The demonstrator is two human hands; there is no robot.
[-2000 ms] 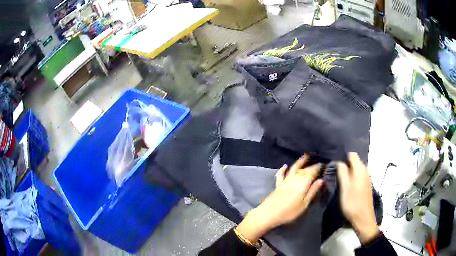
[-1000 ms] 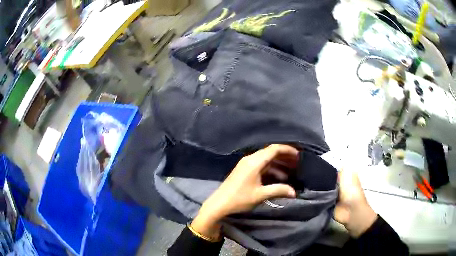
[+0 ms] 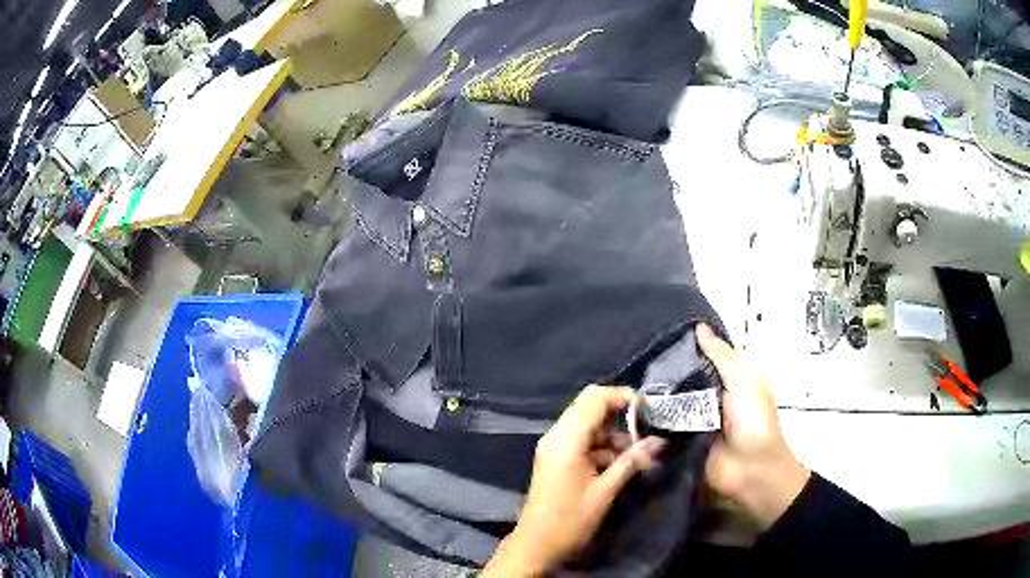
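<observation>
A washed black-grey denim shirt (image 3: pixel 553 226) lies front up, collar away from me, its lower part folded open over the table's near edge. A white printed care label (image 3: pixel 681 410) sticks out at the inside seam between my hands. My left hand (image 3: pixel 582 480) pinches beside the label's left end, at the seam. My right hand (image 3: pixel 748 435) grips the garment edge just right of the label, thumb on top. Some fingers of both hands are hidden by cloth.
The white sewing machine (image 3: pixel 904 215) stands right, with orange-red snips (image 3: pixel 958 384), a dark flat rectangle (image 3: pixel 974 322) and a white block (image 3: pixel 919 321). Another dark embroidered garment (image 3: pixel 599 51) lies behind. A blue crate (image 3: pixel 158 452) stands left.
The shirt front is now spread flat and its lower edge turned back at the right. The white label has come into view between my hands. The view has shifted right.
</observation>
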